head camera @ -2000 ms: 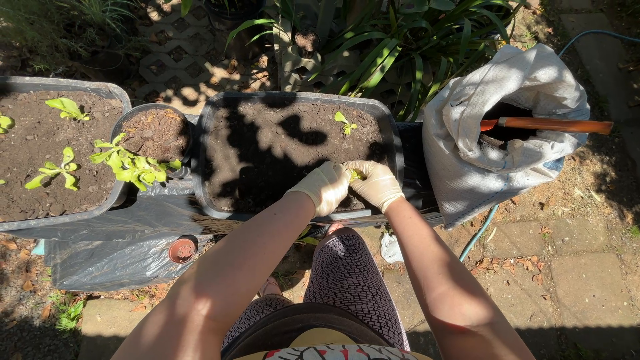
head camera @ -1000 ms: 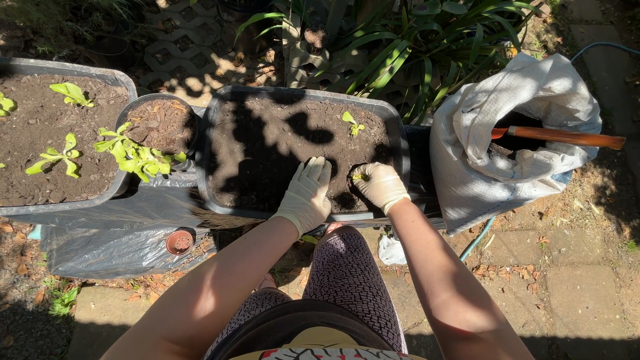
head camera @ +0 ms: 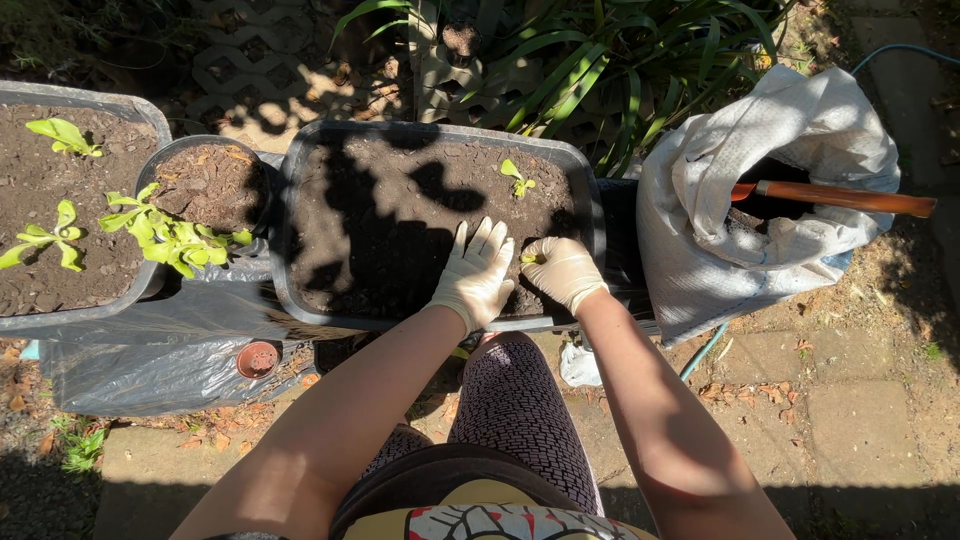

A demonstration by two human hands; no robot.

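Note:
Both hands wear pale gloves over a dark plastic planter (head camera: 289,225) filled with soil (head camera: 360,195). My left hand (head camera: 477,274) lies palm down on the soil, fingers spread and pointing away from me. Just right of it, my right hand (head camera: 561,271) pinches a small green seedling (head camera: 534,259) at soil level; most of that plant is hidden by the fingers. A small lettuce-like seedling (head camera: 517,178) stands in the soil beyond my right hand. More leafy seedlings (head camera: 176,240) lie over the near edge of a round pot (head camera: 262,172) on the left.
At the far left is another planter (head camera: 142,289) with seedlings. On the right stands a white woven sack (head camera: 682,225), with a wooden-handled tool (head camera: 847,196) across its mouth. A small terracotta-coloured pot (head camera: 257,360) rests on black plastic sheeting (head camera: 165,375). A hose (head camera: 703,351) runs behind the sack.
My left hand has left the seedling beside my right hand, where both were two seconds ago, and now lies flat on the soil. My right hand remains at the seedling.

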